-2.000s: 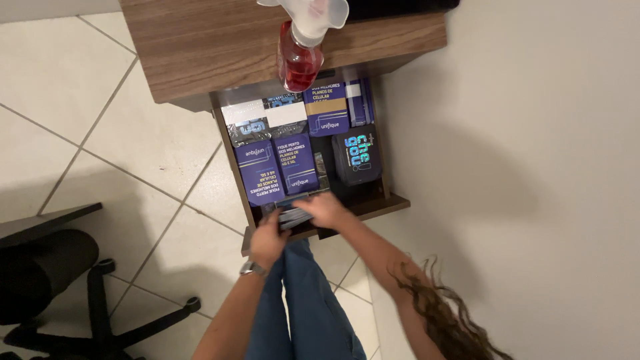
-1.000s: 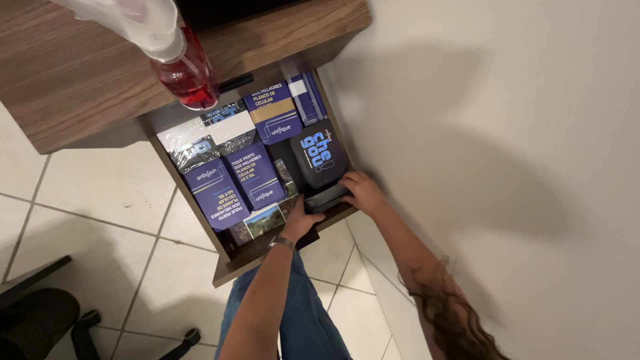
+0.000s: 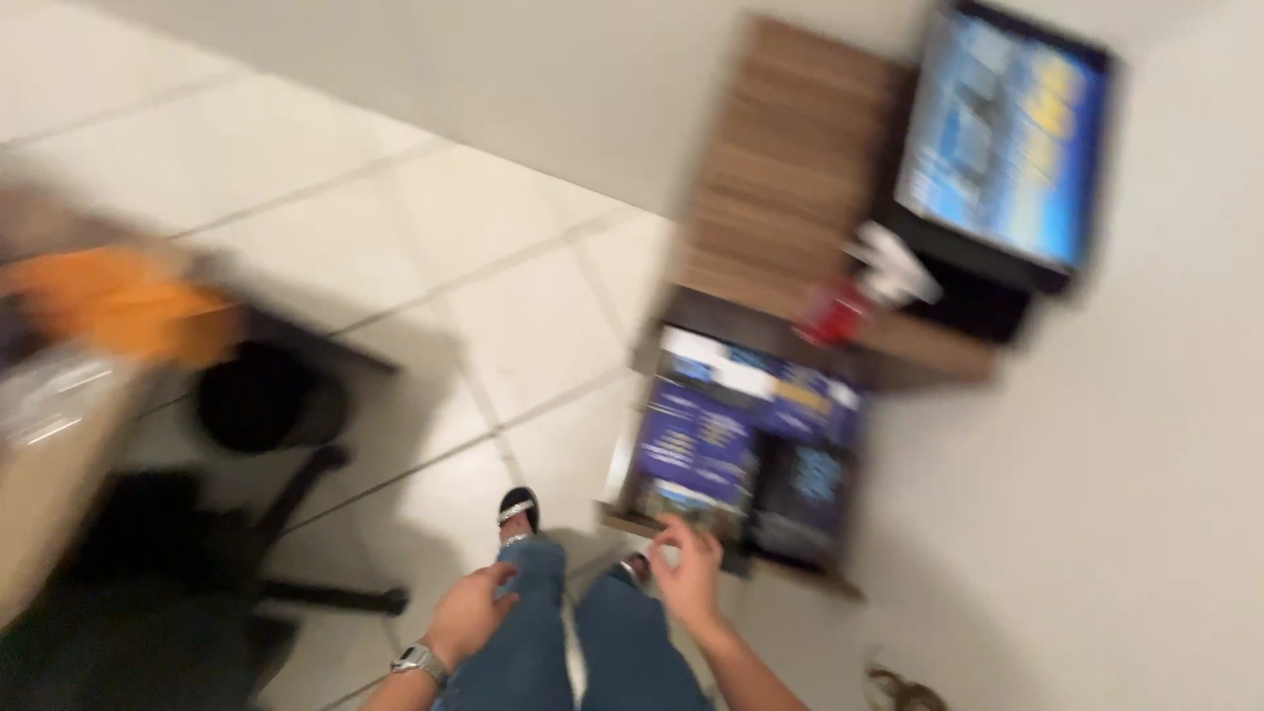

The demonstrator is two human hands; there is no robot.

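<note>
My left hand (image 3: 472, 610), with a watch on its wrist, is held over my jeans, fingers loosely apart with nothing in them. Near the front edge of the open wooden drawer (image 3: 632, 520), my right hand (image 3: 688, 565) has curled fingers and holds nothing that shows; whether it touches the drawer is blurred. Inside the drawer lie purple printed packs (image 3: 698, 439), white packs (image 3: 743, 375) at the back, a picture card (image 3: 681, 497) at the front left and a dark pouch with blue lettering (image 3: 802, 494) at the right.
On the wooden cabinet top (image 3: 790, 168) stand a spray bottle with red liquid (image 3: 834, 311) and a lit screen (image 3: 1007, 138). At left are a black office chair (image 3: 267, 395) and a table (image 3: 59, 513) with an orange item (image 3: 128, 301). A wall runs along the right.
Both hands have left the inside of the drawer; the left is now over the legs, the right by the drawer front. The view has swung widely, showing the screen and table.
</note>
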